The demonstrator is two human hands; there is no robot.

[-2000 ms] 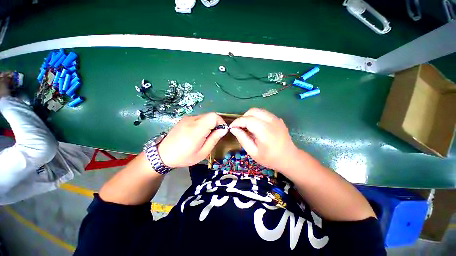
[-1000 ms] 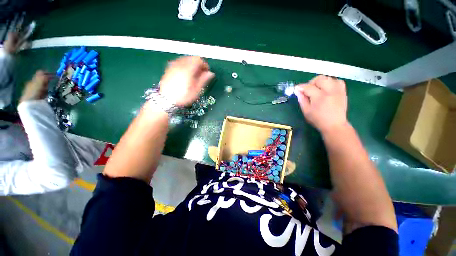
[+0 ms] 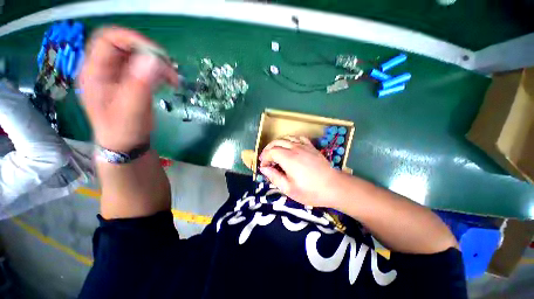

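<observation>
My left hand (image 3: 120,87) is raised over the green bench at the left, motion-blurred. A pale streak shows at its fingertips, but I cannot tell whether it is held. My right hand (image 3: 301,169) is inside the open cardboard battery box (image 3: 264,129) at my lap, fingers curled down. Whether it grips a cell is hidden. Blue-topped cells (image 3: 336,133) with red leads fill the box's right side. A pile of small silvery circuit boards (image 3: 216,87) lies on the bench. To the right lie joined blue cells (image 3: 393,80) and boards (image 3: 346,61) with black leads.
A heap of blue cells (image 3: 70,55) lies at the far left, by a person's white sleeve (image 3: 29,131). A white rail (image 3: 328,26) crosses the bench behind the parts. A large open cardboard box (image 3: 497,125) stands at the right. A blue object (image 3: 475,251) is below the bench edge.
My right hand has moved from the joined assemblies down into the battery box. My left hand has moved further left. The view has shifted, and several blue cells now show at the right.
</observation>
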